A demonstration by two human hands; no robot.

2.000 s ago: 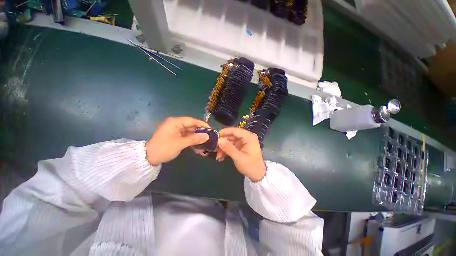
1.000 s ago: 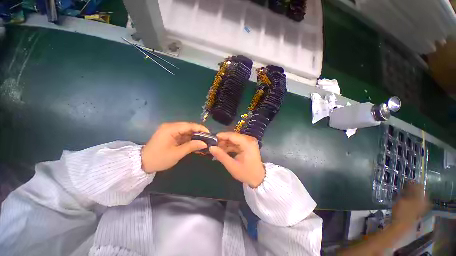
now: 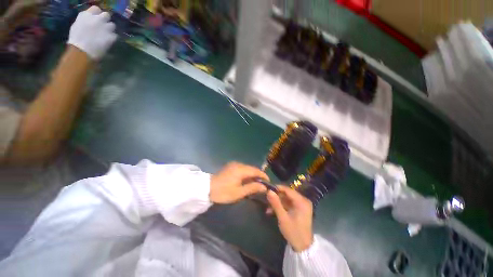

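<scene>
My left hand and my right hand meet low in the middle of the view. Both grip one small dark watch unit between fingers and thumbs, seen nearly edge-on; the fingers hide most of it, and the view is blurred. Just beyond my hands, two stacked rows of screen modules stand side by side on the green mat, the left row and the right row, with gold along their left edges.
Tweezers lie by the grey post. Behind is a white foam tray holding dark rows. Tissue, a white bottle, a dark ring-like part and a blister tray are at right. A neighbour's gloved hand is at upper left.
The view has swung left, so the bench things sit lower and further right. The neighbour's gloved hand has appeared; the bare hand over the blister tray is gone. The dark ring-like part now shows.
</scene>
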